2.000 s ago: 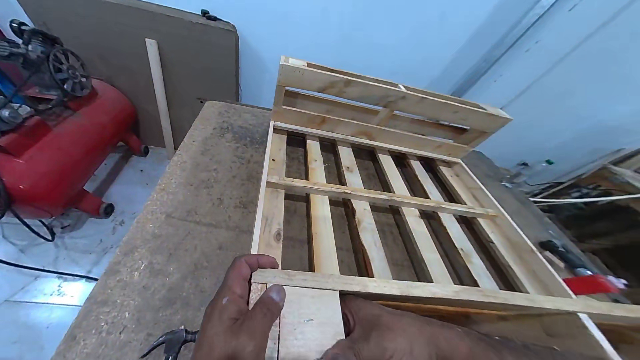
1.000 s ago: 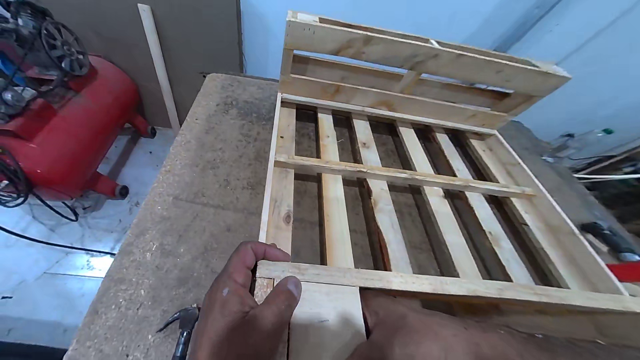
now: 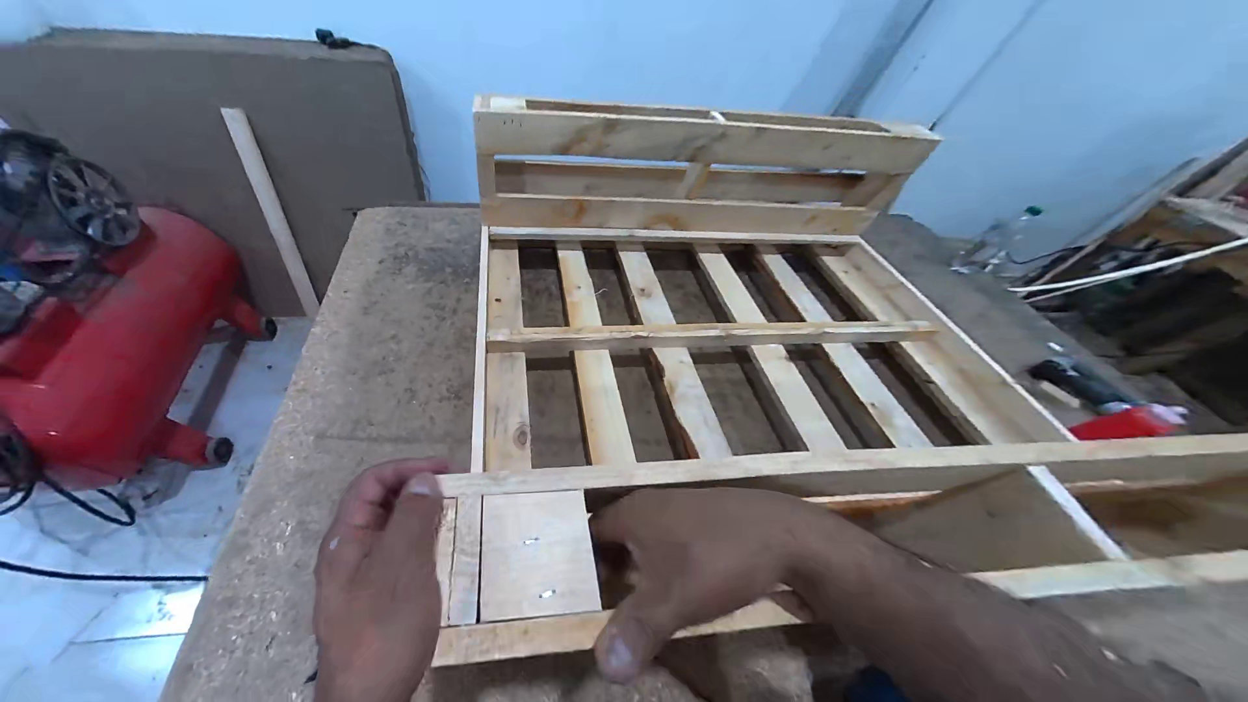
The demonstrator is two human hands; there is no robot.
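Observation:
A slatted wooden frame [image 3: 702,337] with a raised slatted panel [image 3: 682,136] at its far end lies on a worn board-topped table [image 3: 390,322]. Across its near end runs an open wooden box section [image 3: 829,468]. My left hand [image 3: 380,575] grips the left end of that section, thumb on the top edge, fingers around the corner. My right hand [image 3: 673,556] reaches into the opening beside a small plywood piece [image 3: 541,556], its thumb over the near rail; the fingertips are hidden inside. The plywood lies flat between the rails and carries two small metallic marks.
A red air compressor [image 3: 117,341] stands on the floor at the left. Behind it a wood strip [image 3: 268,210] leans on a large brown panel [image 3: 146,107]. A black and red tool [image 3: 1102,400] and a plastic bottle [image 3: 1004,234] lie at the right.
My right hand has shifted so that its thumb now shows over the near rail. The left hand still holds the corner. The view has tilted, and the hammer's head at lower left is no longer visible.

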